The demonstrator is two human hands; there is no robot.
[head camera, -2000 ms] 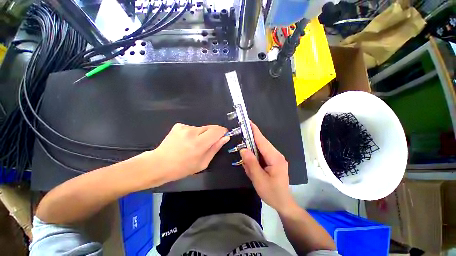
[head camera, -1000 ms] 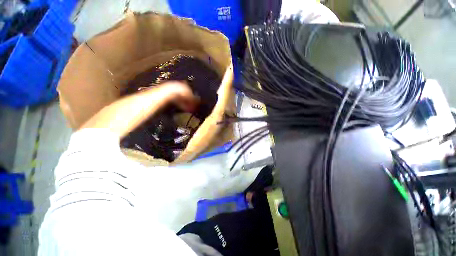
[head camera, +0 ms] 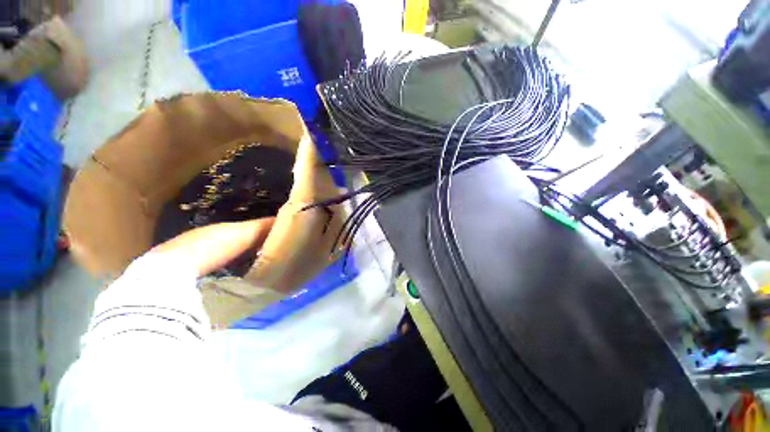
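The open brown parts carton (head camera: 105, 207) stands at the left, dark inside with gold glints. My left hand (head camera: 252, 236) reaches down into it; the carton's near wall hides the fingers, so what they hold cannot be told. Long black cables (head camera: 498, 126) lie coiled at the far end of the black mat (head camera: 566, 295), and a few run along it towards me. A small pale, blurred piece, perhaps the end of the loading bar (head camera: 651, 408), shows at the bottom edge. My right hand is out of the picture.
The green-handled tool (head camera: 559, 218) lies by the mat's right edge. The machine's metal mold area (head camera: 705, 249), with cables across it, is at the right. Blue crates stand at the far left (head camera: 29, 186) and behind the carton (head camera: 245, 46). Red-orange handles show at bottom right.
Since two seconds ago the view has swung left and my left hand has gone from the bar into the carton. Over the last second it has sunk behind the near wall.
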